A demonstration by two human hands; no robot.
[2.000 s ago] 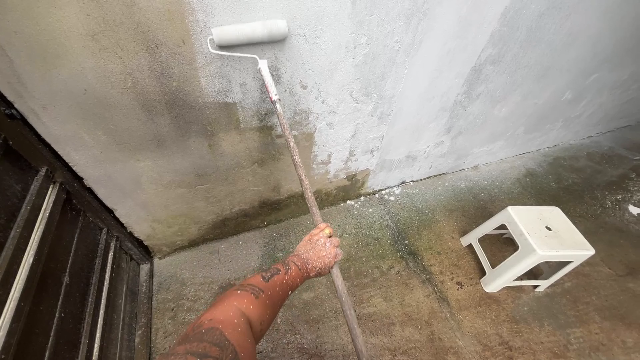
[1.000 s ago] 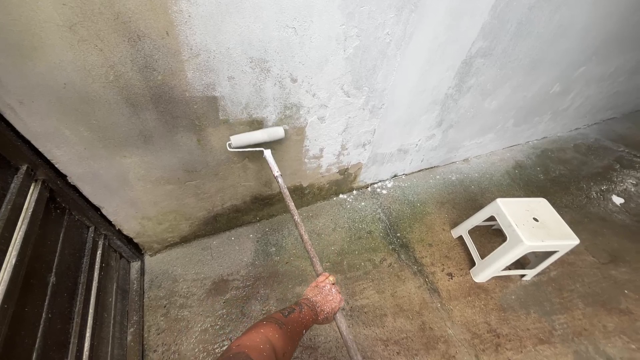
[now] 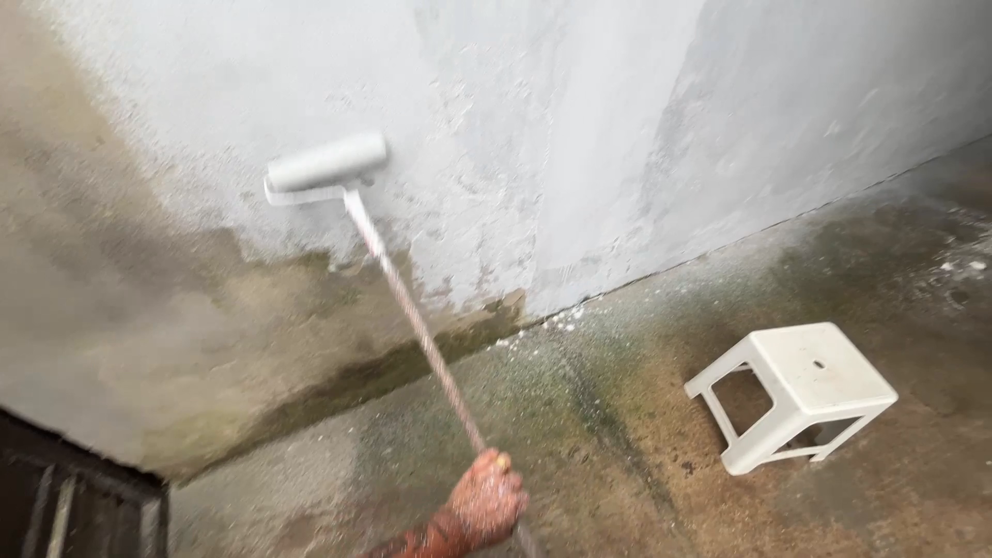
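Observation:
My left hand (image 3: pixel 488 496) is closed around a long, paint-spattered pole (image 3: pixel 422 333) at the bottom centre; the forearm comes in from the lower left. A paint roller (image 3: pixel 329 161) with a white sleeve and whitened frame is fixed to the pole's far end. The roller lies over the white-coated part of the concrete wall (image 3: pixel 496 116), above the ragged lower edge of the coating. Bare, brown, stained wall (image 3: pixel 155 310) shows to the left and below. White paint specks cover my left hand. My right hand is out of view, and the pole's near end is cut off.
A white plastic stool (image 3: pixel 829 368) stands on the stained concrete floor (image 3: pixel 604 465) at the right. White flecks (image 3: pixel 542 325) lie along the foot of the wall. A dark slatted metal structure (image 3: pixel 85 504) occupies the lower left corner.
The roller went down the wall onto the brown part between the two earlier frames. Now it is back up over the white part. My left hand has kept its hold on the pole.

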